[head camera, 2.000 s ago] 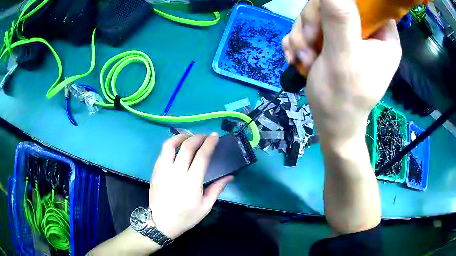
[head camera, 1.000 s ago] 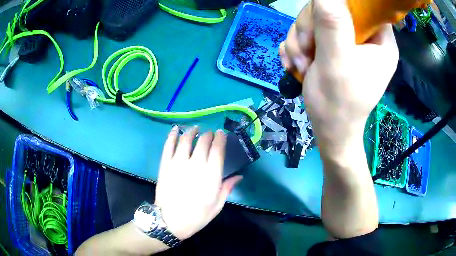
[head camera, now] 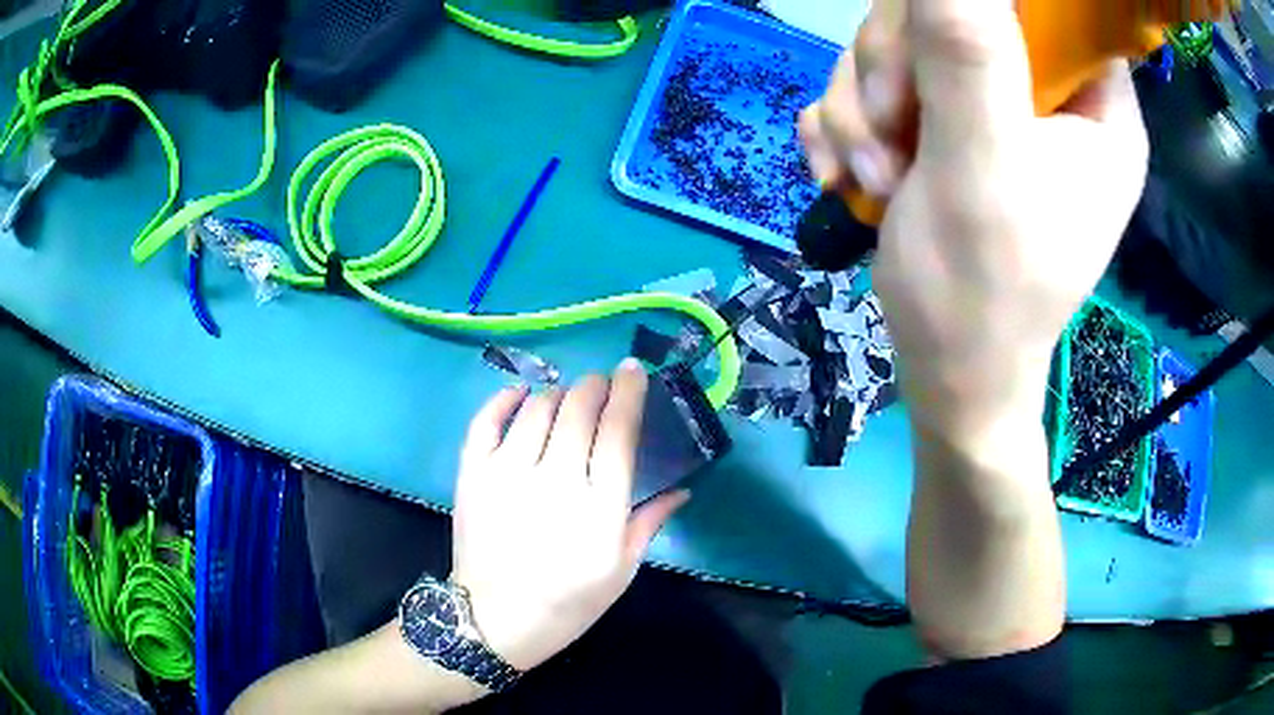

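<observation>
A black rectangular box point(head camera: 674, 440) lies on the mat near the bench's front edge. My left hand point(head camera: 559, 489) grips it from above, fingers over the far side and thumb at the near side. A lime-green flat cable point(head camera: 559, 319) bends into the box's right end and runs left to a coil with a black tie. My right hand point(head camera: 985, 210) is shut on an orange electric screwdriver point(head camera: 1104, 49), cut off by the top edge. Its black nose point(head camera: 836, 231) points down-left, and the thin dark bit reaches toward the box's cable end. The tip's exact contact point cannot be told.
A blue tray point(head camera: 632, 175) holds tiny black screws. Grey-black strips point(head camera: 824, 356) lie right of the box. A blue rod point(head camera: 514, 235) and blue-handled pliers point(head camera: 203, 296) lie behind. A green tray point(head camera: 1065, 419) and small blue tray point(head camera: 1199, 454) stand right. A blue crate point(head camera: 210, 559) is lower left.
My left hand has moved slightly right, still on the box. My right hand and the screwdriver have shifted slightly right. The bit stays near the box's cable end.
</observation>
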